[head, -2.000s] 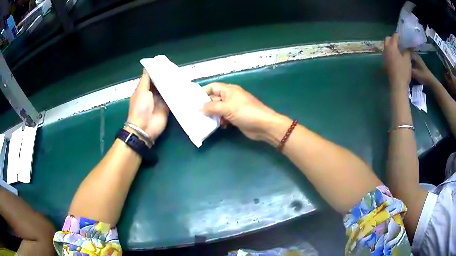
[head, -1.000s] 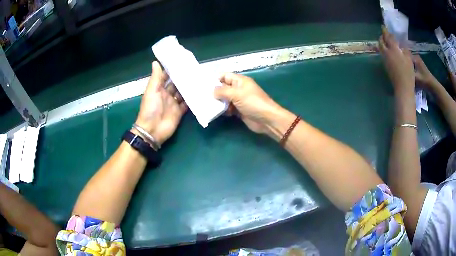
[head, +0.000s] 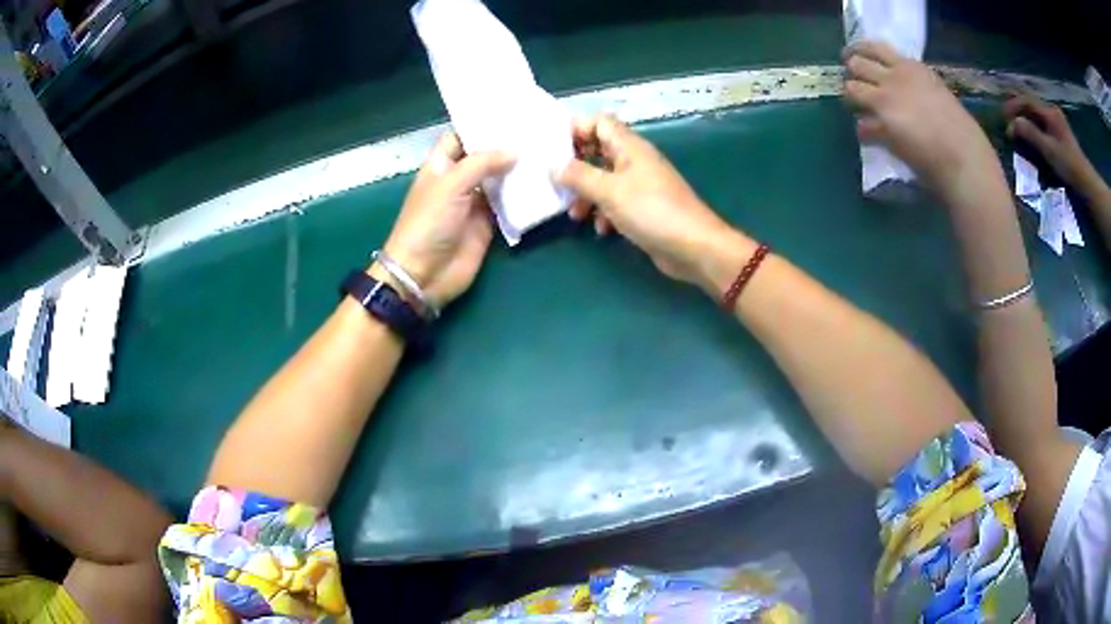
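A white wrapped item [head: 497, 92] is held up over the chipped white edge strip, tilted, its wider far end reaching the top of the picture. My left hand [head: 451, 219] grips its near end from the left, thumb on top. My right hand [head: 634, 189] pinches the near end's right side between thumb and fingers. No print shows on the item. The fingers behind it are partly hidden.
The green worktop [head: 548, 366] lies below my hands. White strips [head: 88, 332] lie at the left by a metal post [head: 61, 171]. A right-hand neighbour's hand [head: 914, 116] holds a white item; small white papers [head: 1050, 207] lie beside. Another person's arm is lower left.
The wrapped item and both my hands have moved up and away from me. My left hand now grips the item with its thumb on top. The neighbour's hand has moved left.
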